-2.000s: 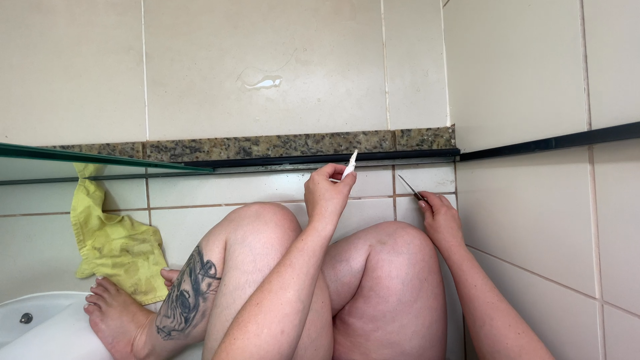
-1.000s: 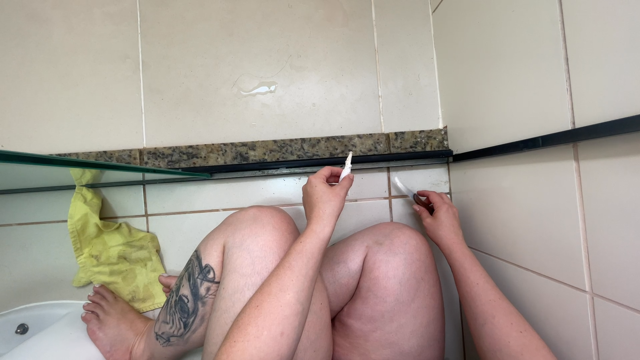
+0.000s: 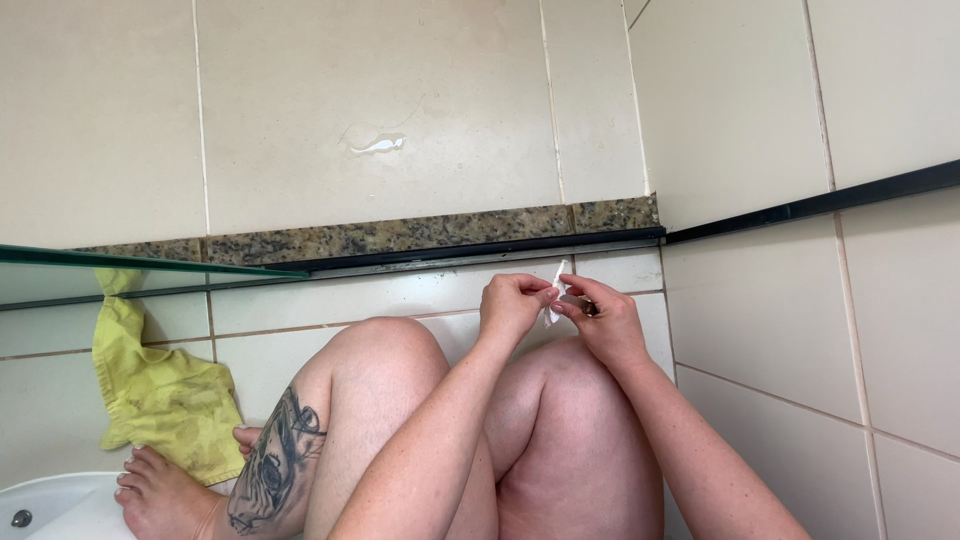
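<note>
My left hand [image 3: 516, 304] pinches a small piece of white tissue or cloth [image 3: 556, 300], which stands up in a thin point between my hands. The fingertips of my right hand [image 3: 604, 315] touch the same white piece from the right side. A thin dark tool [image 3: 579, 303] lies in my right hand, its far end mostly hidden by the fingers. Both hands are above my bent knees, just in front of the black metal track [image 3: 480, 251] of a glass shower door.
A granite sill [image 3: 390, 234] runs behind the track. The glass panel [image 3: 150, 259] covers its left part. A stained yellow cloth [image 3: 172, 405] lies at left near my foot and a white basin [image 3: 52, 487] with a drain. Water [image 3: 381, 143] sits on the tiles beyond; a tiled wall [image 3: 765, 300] stands at right.
My right hand has moved left to meet my left hand at the white piece. One and two seconds ago the hands were apart, and the thin tool showed beyond my right fingers.
</note>
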